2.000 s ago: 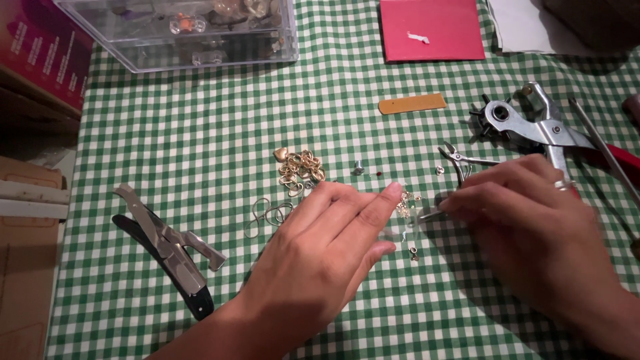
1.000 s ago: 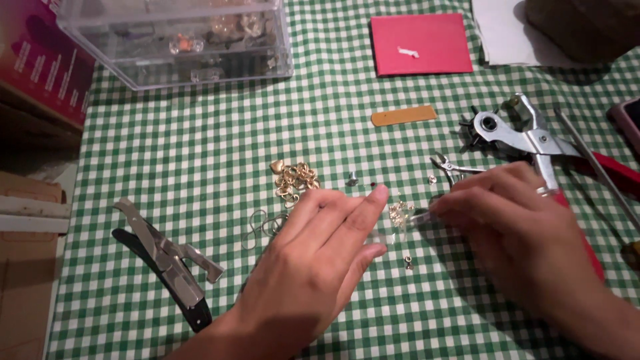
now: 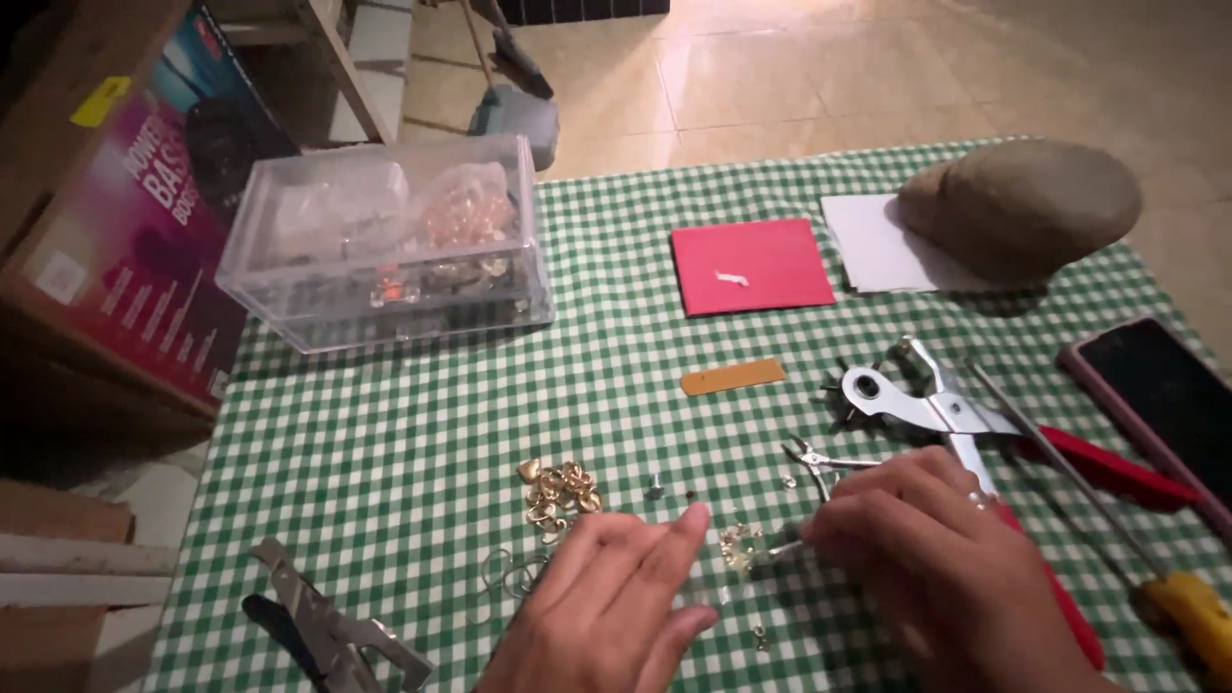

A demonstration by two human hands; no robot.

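Note:
My left hand (image 3: 611, 602) rests palm down on the checked tablecloth with its fingers extended and nothing seen in it. Beyond its fingers lies a heap of gold-coloured chain with a heart charm (image 3: 561, 491), and thin grey wire loops (image 3: 515, 575) lie beside the hand. A thin metal tool (image 3: 789, 549) is pinched in my right hand (image 3: 924, 568), its tip at a small pile of gold-coloured jewelry findings (image 3: 738, 544). Small pliers (image 3: 818, 460) lie just beyond the right fingers. A tiny metal piece (image 3: 760, 637) lies nearer me.
A clear plastic box (image 3: 385, 250) stands back left. Around the hands lie a tan strip (image 3: 733, 377), a red card (image 3: 751, 267), a rotary hole punch (image 3: 948, 409), a yellow-handled screwdriver (image 3: 1189, 611), a phone (image 3: 1165, 395) and a metal tool (image 3: 337, 630). A stone (image 3: 1025, 207) sits on white paper.
The view has tilted up, now showing the floor beyond the table. Both hands keep about the same places beside the jewelry pieces.

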